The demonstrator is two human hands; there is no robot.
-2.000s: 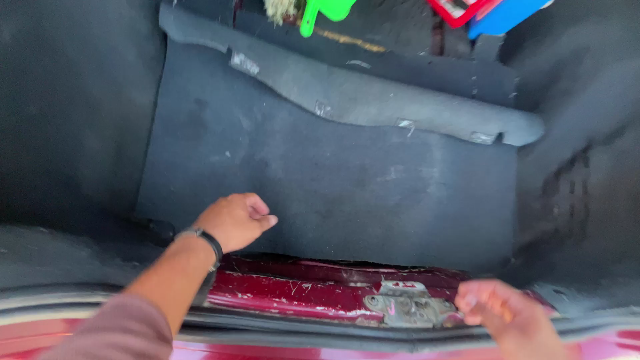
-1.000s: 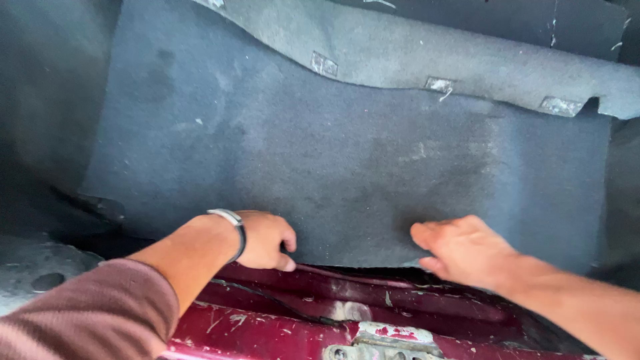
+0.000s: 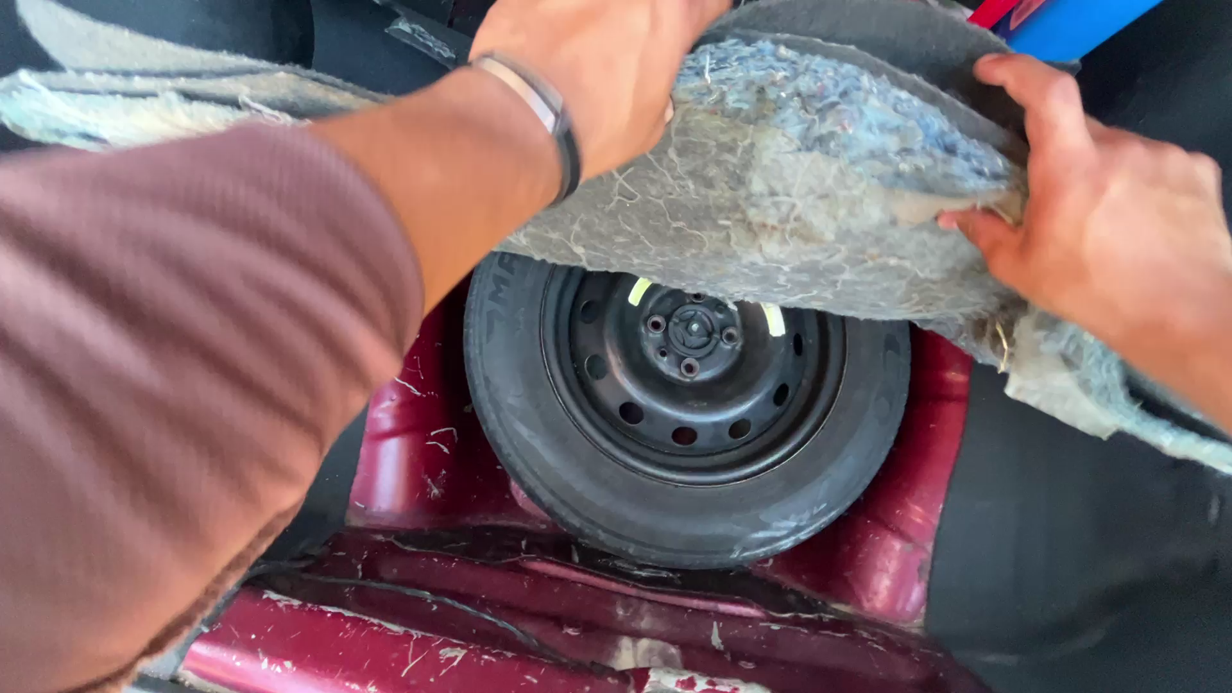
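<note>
The trunk floor carpet (image 3: 770, 212) is raised and folded back, its fibrous grey-blue underside facing me. At the top centre, my left hand (image 3: 597, 77) is at the carpet's upper edge; its fingertips are partly out of sight. My right hand (image 3: 1107, 202) grips the carpet's right part, thumb on the felt underside and fingers on the other face. Beneath the carpet, a spare wheel (image 3: 693, 462) with a black steel rim lies in the red-painted wheel well, its upper part hidden by the carpet.
A scratched red metal sill (image 3: 385, 645) with a thin dark cable (image 3: 433, 597) runs along the near edge. Dark trim (image 3: 1088, 539) lines the right side. A blue object (image 3: 1078, 29) and a red one stand at the top right, behind the carpet.
The carpet lay flat over the well one second ago; now it is lifted and the spare wheel shows. Both hands have moved away from the sill, holding the carpet up.
</note>
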